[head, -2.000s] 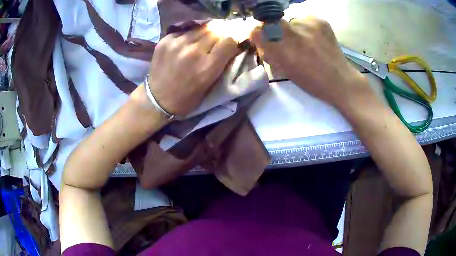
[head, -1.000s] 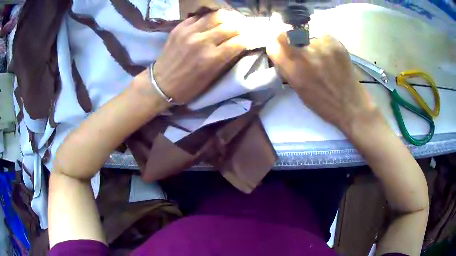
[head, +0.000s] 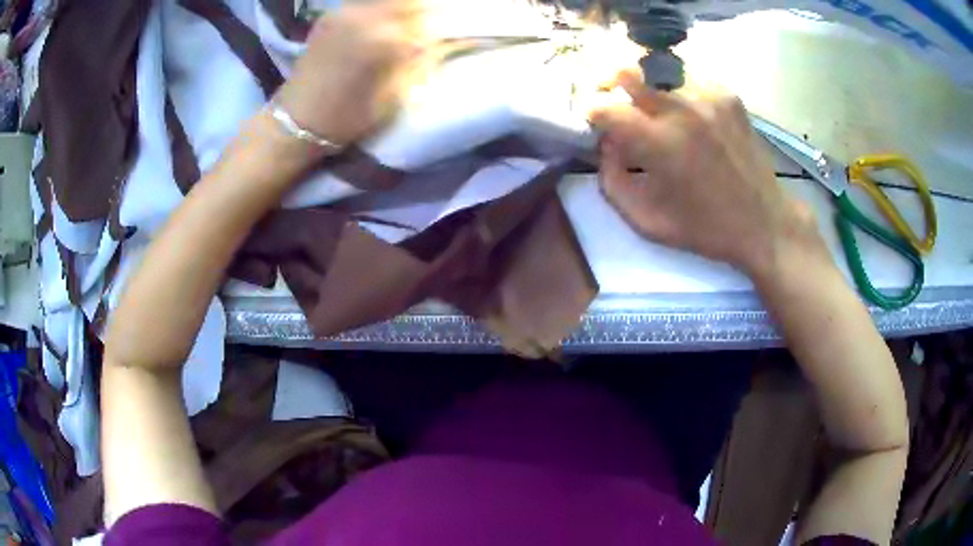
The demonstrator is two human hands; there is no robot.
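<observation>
White and brown cloth pieces (head: 469, 117) lie under the sewing machine's needle area, which is washed out by lamp glare. A brown panel (head: 533, 261) from the same work hangs over the table's front edge. My left hand (head: 357, 69), blurred, is at the upper left on the white cloth; its fingertips are lost in the glare. My right hand (head: 683, 160) is right of the needle area, its fingers bent at the cloth's right edge; whether they grip it is unclear. The grey machine part (head: 662, 48) stands between the hands.
Scissors with yellow and green handles (head: 843, 187) lie right of my right hand. The ruler-marked table edge (head: 683, 328) runs across the front. White and brown cloth (head: 91, 117) is heaped at the left. Brown cloth (head: 763, 448) lies below table level at the right.
My left hand has moved up and left, away from the needle area, and more white cloth shows between the hands. The hanging brown panel has shifted up slightly. My right hand's fingers are more bent.
</observation>
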